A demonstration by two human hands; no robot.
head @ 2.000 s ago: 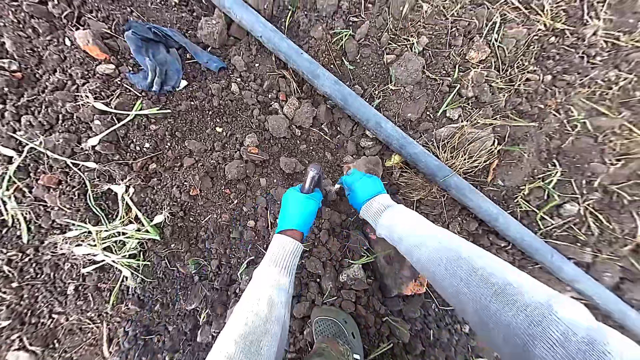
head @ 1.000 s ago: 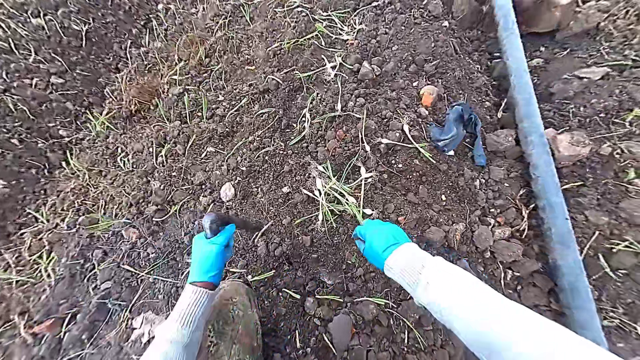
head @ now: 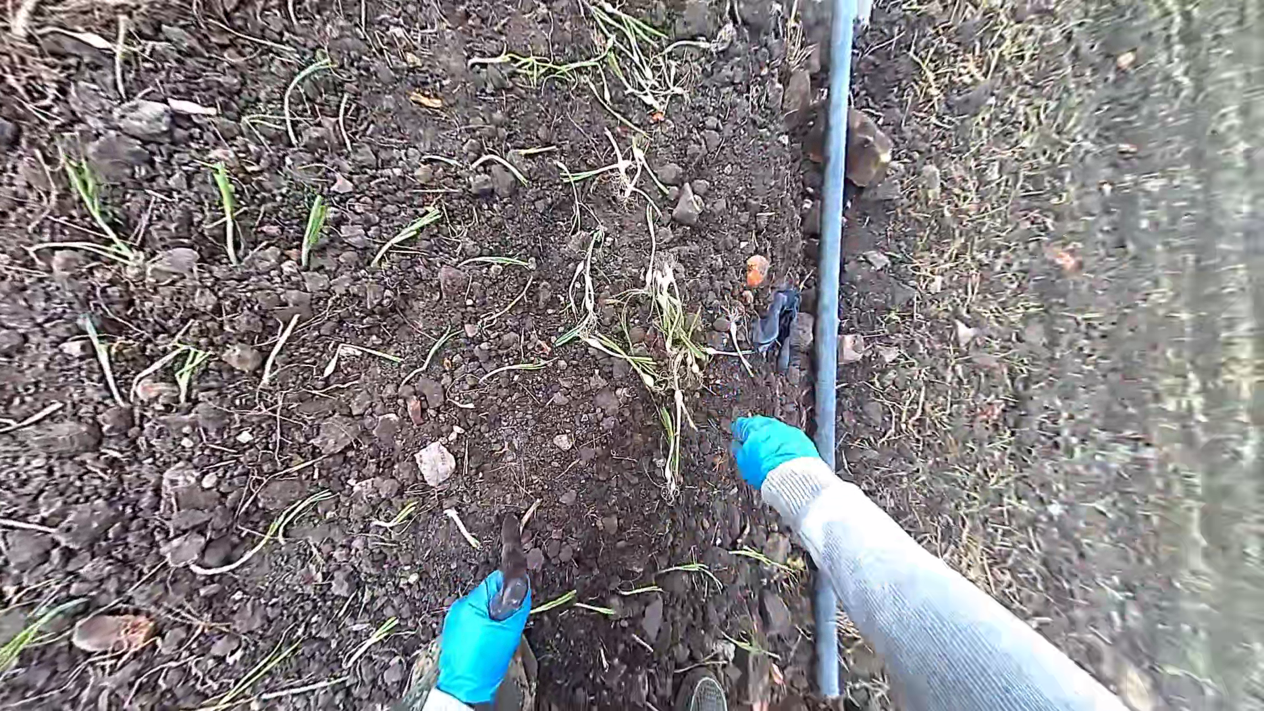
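Observation:
My left hand (head: 482, 637), in a blue glove, grips a short dark hand tool (head: 512, 568) at the bottom of the head view; the tool points up and away over the soil. My right hand (head: 770, 449), also gloved in blue, is closed just left of the pipe; whether anything small is inside its fingers cannot be told. A loose pile of uprooted green plants with pale bulbs (head: 673, 336) lies on the soil above and left of my right hand. More of these plants (head: 637, 64) lie farther off.
A long grey-blue pipe (head: 831, 247) runs lengthwise to the right, with a large stone (head: 867, 148) beside it. Left of it lie a dark crumpled cloth or glove (head: 777, 321) and an orange lump (head: 757, 271). Small green shoots (head: 314, 227) stand in the stony soil at left.
My hands were close together two seconds ago and are now apart. One second ago my right hand was at the plant pile; now it is below and right of it. The view has swung strongly.

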